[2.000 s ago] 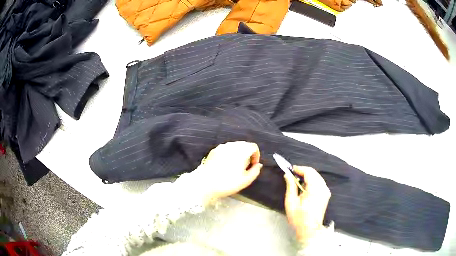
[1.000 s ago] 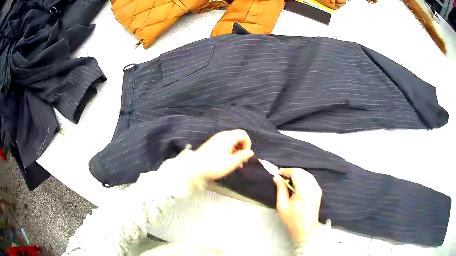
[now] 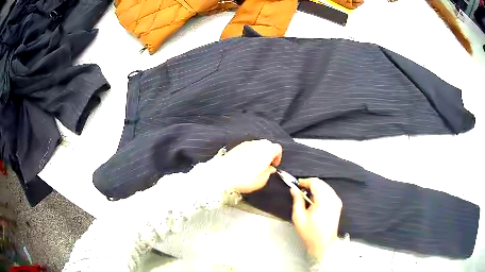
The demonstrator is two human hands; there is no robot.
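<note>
Dark pinstripe trousers (image 3: 329,79) lie spread on the white table, waistband at the left and leg ends at the right. My left hand (image 3: 255,164) is over the near leg, fingertips pinched together at its near edge; a loose thread there is too fine to make out. My right hand (image 3: 318,210) holds thread snips (image 3: 290,180), their pale blades pointing up and left, with the tips close to my left fingertips.
A pile of dark striped garments (image 3: 48,85) hangs over the left table edge. An orange-brown quilted jacket (image 3: 165,18), a flat black item (image 3: 322,11) and a brown furry strip (image 3: 451,24) lie beyond the trousers. Something red (image 3: 25,268) is at the lower left.
Over the last second my left hand has moved slightly right, its fingertips now at the snips' tips. My right hand has barely moved. Earlier both hands shifted a little left.
</note>
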